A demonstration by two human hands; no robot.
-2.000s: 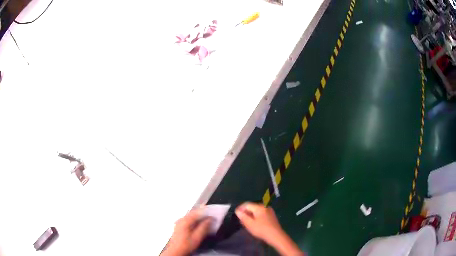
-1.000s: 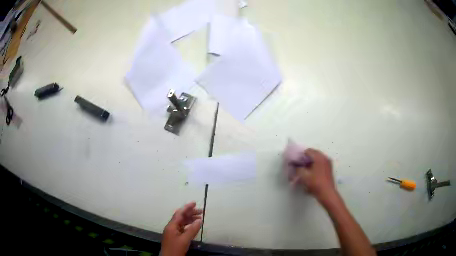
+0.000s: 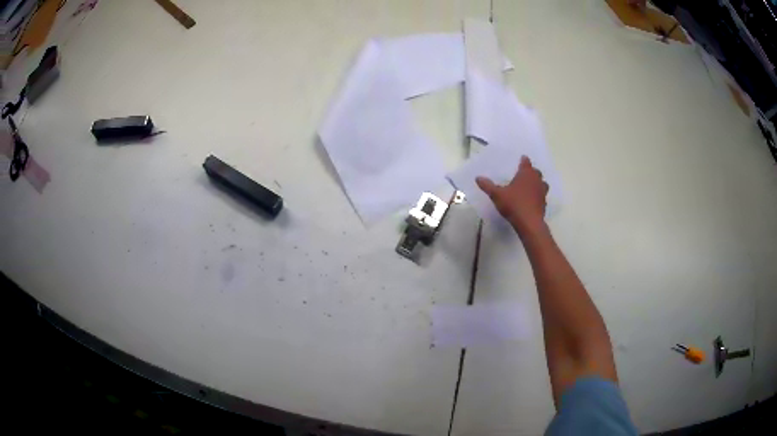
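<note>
My right hand (image 3: 520, 194) reaches over several overlapping white paper sheets (image 3: 375, 128) in the middle of the table. Its fingers are apart and it shows nothing held; whether it touches the paper I cannot tell. A silver metal fitting (image 3: 428, 215) lies on the table just below the sheets, left of my right hand. A pale rectangular paper piece (image 3: 480, 324) lies nearer to me across a dark seam in the table. My left hand is out of the picture.
Two dark oblong weights (image 3: 243, 185) lie on the white table (image 3: 290, 298) to the left. Black-handled scissors (image 3: 17, 153) lie at the far left. An orange-handled tool (image 3: 692, 353) and a small metal clamp (image 3: 724, 354) lie at the lower right. A brown strip (image 3: 175, 12) is at the far side.
My right hand has moved forward to the white sheets, and the crumpled pinkish scrap no longer shows in it. My left hand has left the picture. The view has shifted, moving the table things rightward.
</note>
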